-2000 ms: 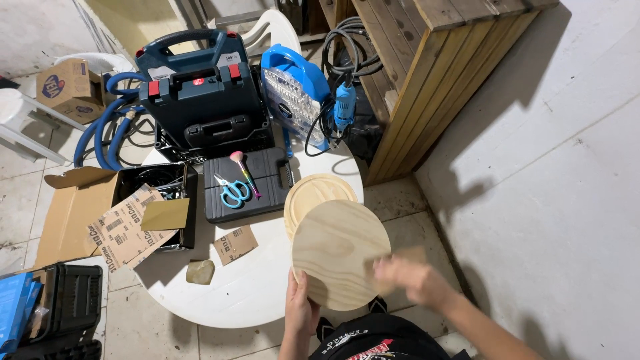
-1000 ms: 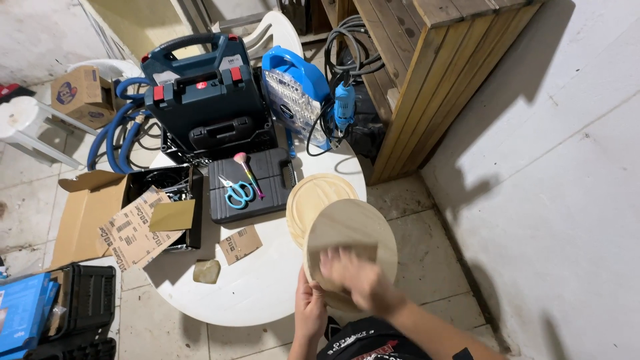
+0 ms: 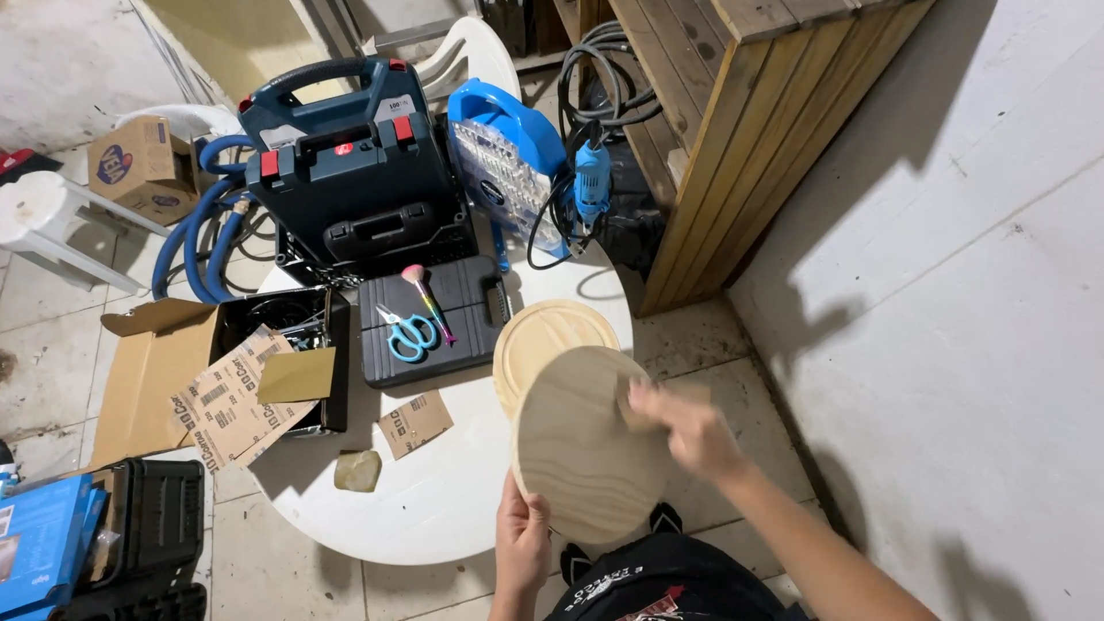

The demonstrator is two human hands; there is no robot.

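Note:
A round wooden board [image 3: 578, 448] is tilted up in front of me, its lower left edge gripped by my left hand [image 3: 523, 526]. My right hand [image 3: 694, 427], blurred, is at the board's upper right side with a piece of sandpaper [image 3: 638, 404] under its fingers. Behind, a second round wooden board [image 3: 552, 332] with a ring groove lies on the white table [image 3: 405, 526], partly hidden by the first. To its left are a small cut piece of sandpaper [image 3: 416, 423] and a worn, folded piece [image 3: 357, 471].
Blue-handled scissors [image 3: 407, 332] and a brush [image 3: 429, 302] lie on a black case [image 3: 379, 366]. Sandpaper sheets [image 3: 228, 401] rest over an open box [image 3: 336, 379]. Behind stand a tool case [image 3: 345, 181] and a blue rotary tool [image 3: 592, 185]. A slatted wooden shelf [image 3: 733, 172] stands right.
My right hand has moved from the middle of the board to its upper right side. My left hand still holds the board's lower left edge.

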